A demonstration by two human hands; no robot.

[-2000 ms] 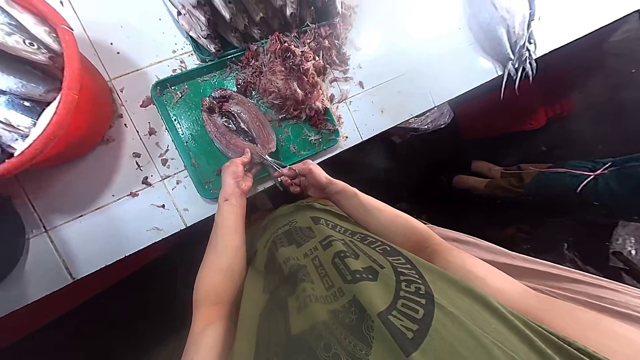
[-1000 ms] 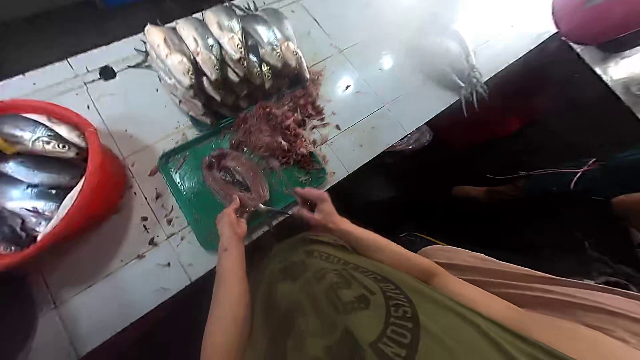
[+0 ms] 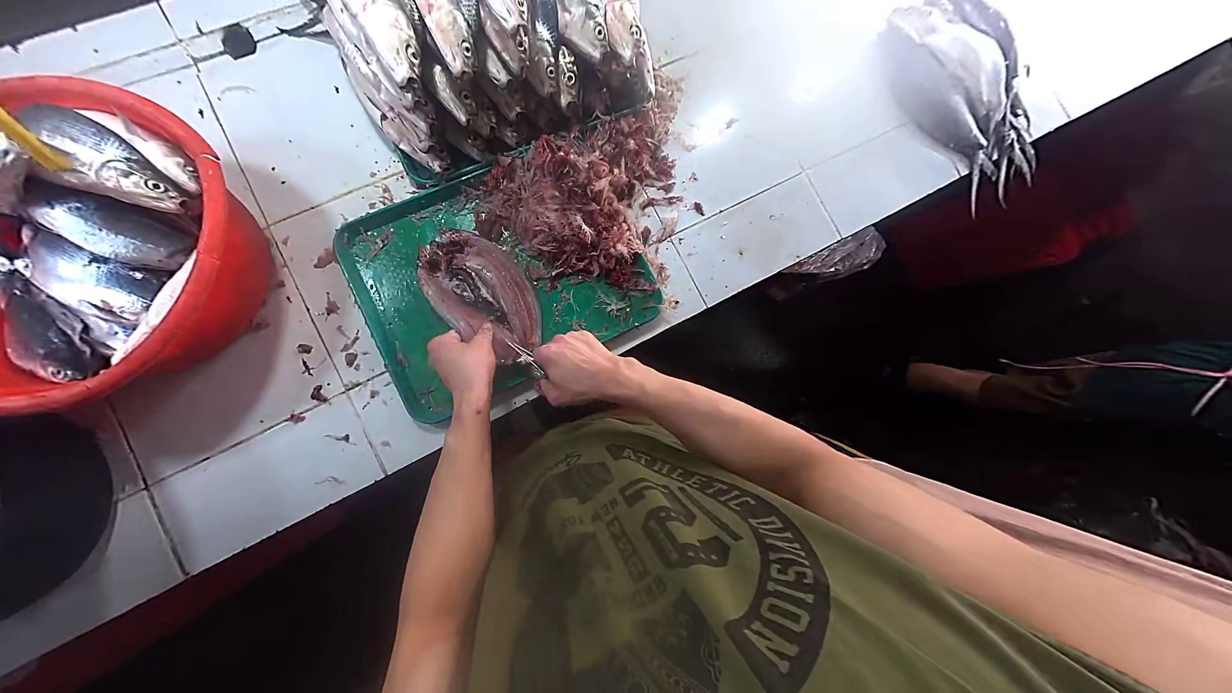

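A split-open fish (image 3: 484,289) lies spread flat on a green plastic tray (image 3: 385,318). My left hand (image 3: 464,364) grips the fish's lower edge, thumb on the flesh. My right hand (image 3: 580,369) is closed around a thin metal tool (image 3: 526,358), whose tip meets the fish's lower end; tweezers or forceps fit its shape, but I cannot tell for certain. A heap of reddish fish scraps (image 3: 587,202) covers the tray's far right part and spills past its rim.
Whole fish (image 3: 481,67) are piled beyond the tray. A red plastic tub (image 3: 231,279) of fish stands left on the white tiled counter (image 3: 260,491). Squid (image 3: 953,87) lie at the counter's far right edge. Another person's arm (image 3: 948,381) shows at the right, below the counter.
My right hand was apart from the fish a second ago, further right; now it is close beside my left hand at the fish's lower end. The fish stays spread on the tray.
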